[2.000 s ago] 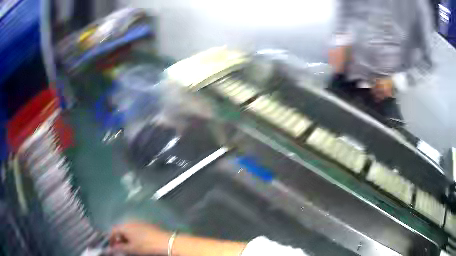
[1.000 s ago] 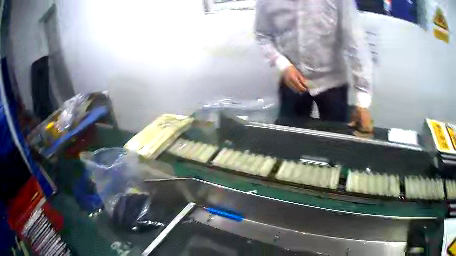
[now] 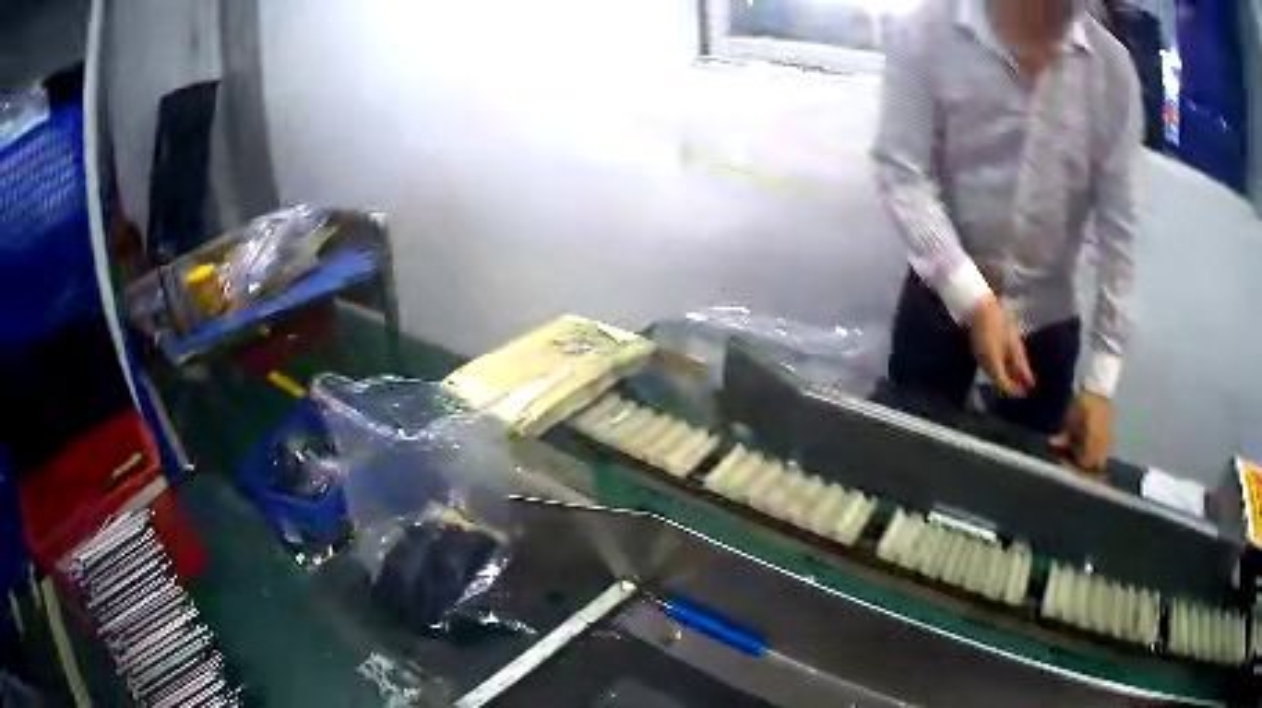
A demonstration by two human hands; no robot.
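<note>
Neither of my hands is in the picture. A long row of slim silver rods (image 3: 145, 609) lies side by side at the lower left, running up to a red crate (image 3: 94, 501). A clear plastic bag (image 3: 415, 457) with a dark mass of parts in its bottom stands right of the rods. A blue pen or marker (image 3: 713, 625) lies on the metal edge, near a white strip (image 3: 547, 646) at the lower middle.
Upright groups of pale bars (image 3: 789, 494) stand along the curved line, with a pale yellow stack (image 3: 551, 371) at its far end. A small blue container (image 3: 298, 477) is behind the bag. A person (image 3: 1017, 208) stands across the line beside a dark panel (image 3: 886, 443).
The view has swung left and down since one second ago, showing more rods. My hand and forearm, visible two seconds ago, are out of view. The person's hands have shifted slightly.
</note>
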